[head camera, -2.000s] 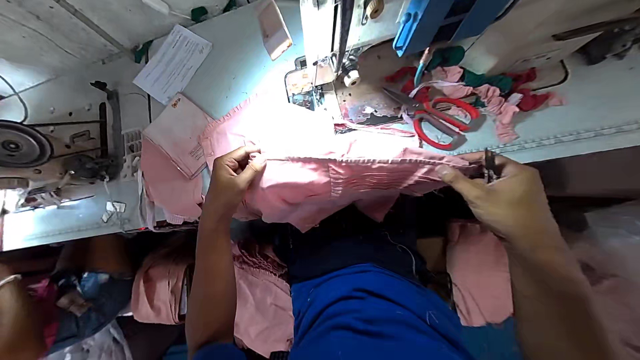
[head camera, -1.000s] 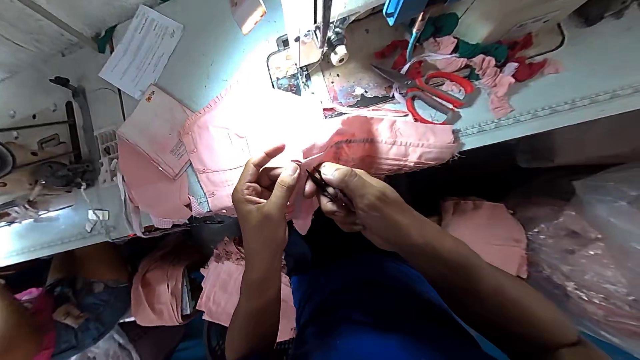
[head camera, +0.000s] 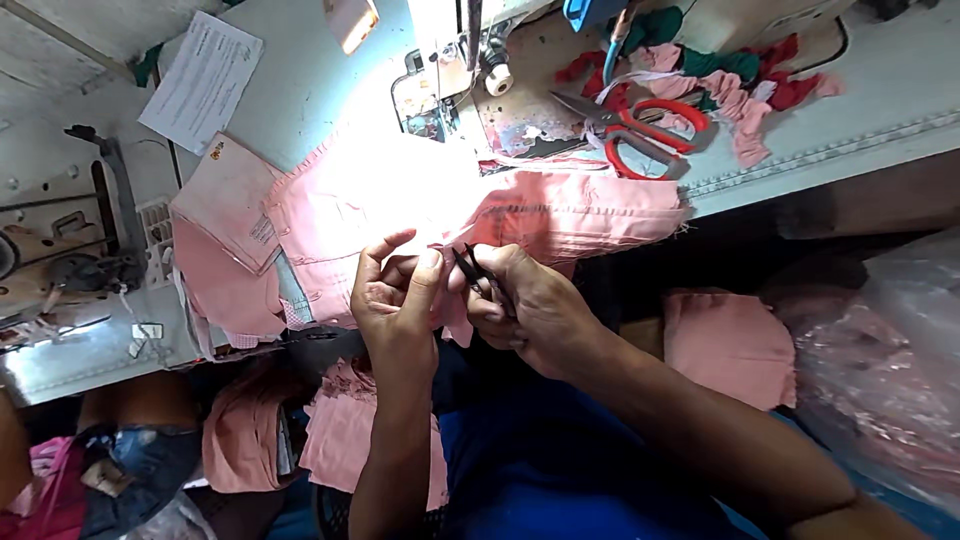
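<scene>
My left hand (head camera: 397, 289) pinches an edge of the pink garment piece (head camera: 585, 199) between thumb and fingers. In my right hand (head camera: 536, 304) is a small pair of dark thread snips (head camera: 472, 270), its blades parted and pointing at the cloth beside my left thumb. The pink fabric lies across the table edge, brightly lit under the sewing machine's needle area (head camera: 442, 112). Scissors with red and grey handles (head camera: 656, 135) rest on the table just beyond the cloth's right part. Whether a thread lies between the snips' blades cannot be told.
Pink, red and green fabric scraps (head camera: 727, 82) lie at the right rear. A printed paper (head camera: 202, 82) and stacked pink pieces (head camera: 232, 202) are at the left. Another machine (head camera: 60, 225) stands far left, with a person's legs below. Pink cloth (head camera: 727, 345) and plastic wrapping (head camera: 892, 360) lie lower right.
Two seconds ago my hands were far apart, stretching the pink garment's edge; they have come together at its near edge. The snips now point toward my left fingers.
</scene>
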